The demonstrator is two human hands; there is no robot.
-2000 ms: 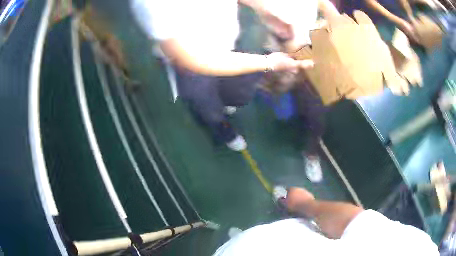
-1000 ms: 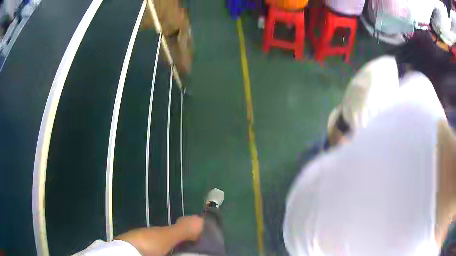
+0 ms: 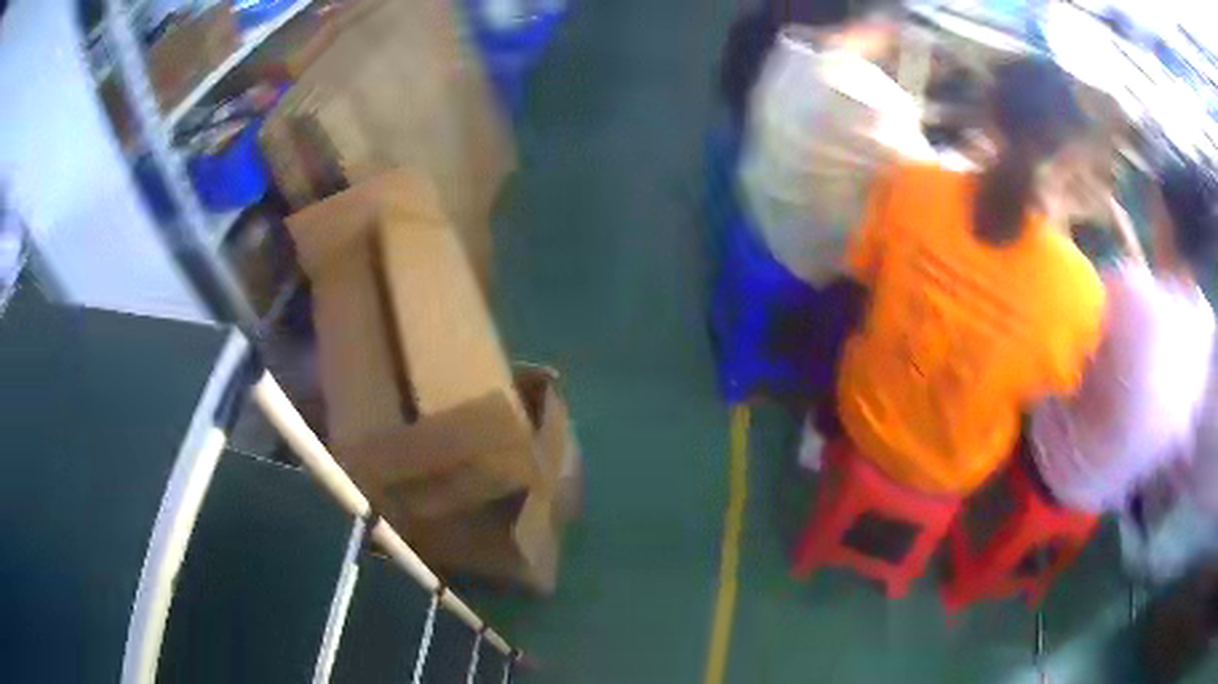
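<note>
Neither of my hands is in view. Nearest in front at the lower left is a frame of cream tubes with black joints (image 3: 310, 452), tilted, with pale rails running down out of the picture. Past it stands a brown shipping carton (image 3: 454, 314) with a long dark slot or gap between its panels. An open brown carton (image 3: 534, 535) with raised flaps is against its near end. Whether I hold the frame is hidden below the picture. The view is blurred.
Several people sit at the right, one in an orange shirt (image 3: 968, 321). They sit on red stools (image 3: 882, 528) and a blue one (image 3: 748, 321). A yellow floor line (image 3: 731, 548) runs beside them. More brown cardboard (image 3: 401, 100) and a white panel (image 3: 100, 201) are at the upper left.
The view has moved forward along the floor. The cartons and seated people are nearer. My forearm and hand, seen at the bottom a second ago, and the white-shirted person at right have left the picture.
</note>
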